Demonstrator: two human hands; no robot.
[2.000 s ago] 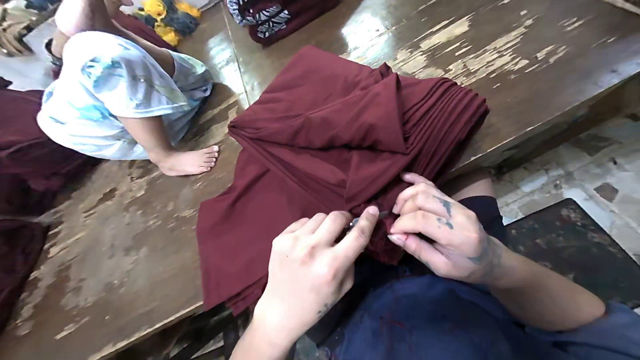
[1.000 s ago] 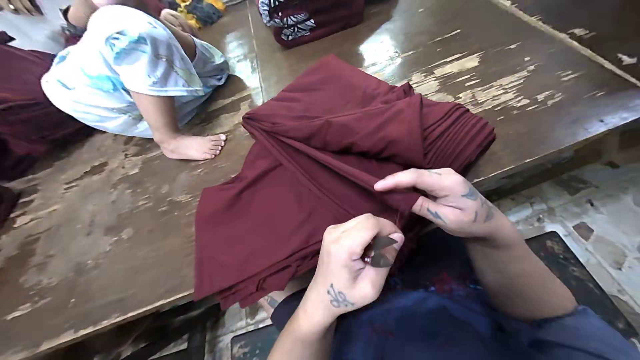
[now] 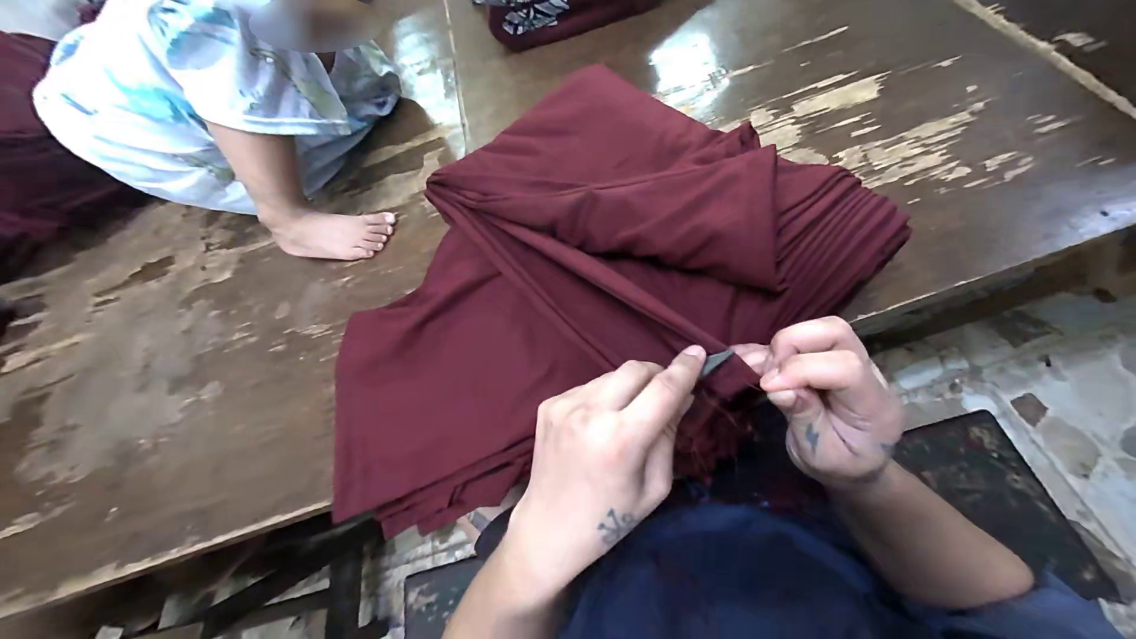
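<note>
A pile of maroon fabric [image 3: 568, 266] lies in layers on a worn wooden table, its near edge hanging over my lap. My left hand [image 3: 612, 444] is closed around a small dark metal blade [image 3: 717, 362], whose tip points right, at the fabric's edge. The kind of tool cannot be told, as my fingers hide most of it. Just right of the blade, my right hand [image 3: 825, 399] pinches the edge of the fabric between thumb and fingers. Loose threads and frayed cloth hang below, between both hands.
The tabletop [image 3: 177, 355] has peeling varnish. At the upper left a person in a pale patterned garment [image 3: 160, 106] sits on it, one bare foot [image 3: 333, 235] near the fabric. More maroon cloth [image 3: 53, 169] lies far left, and a folded patterned bundle [image 3: 568, 18] at the top.
One second ago my right hand was on the fabric with fingers extended, and the blade stood in my left fist. Now the blade is at the cloth edge beside my pinching right fingers.
</note>
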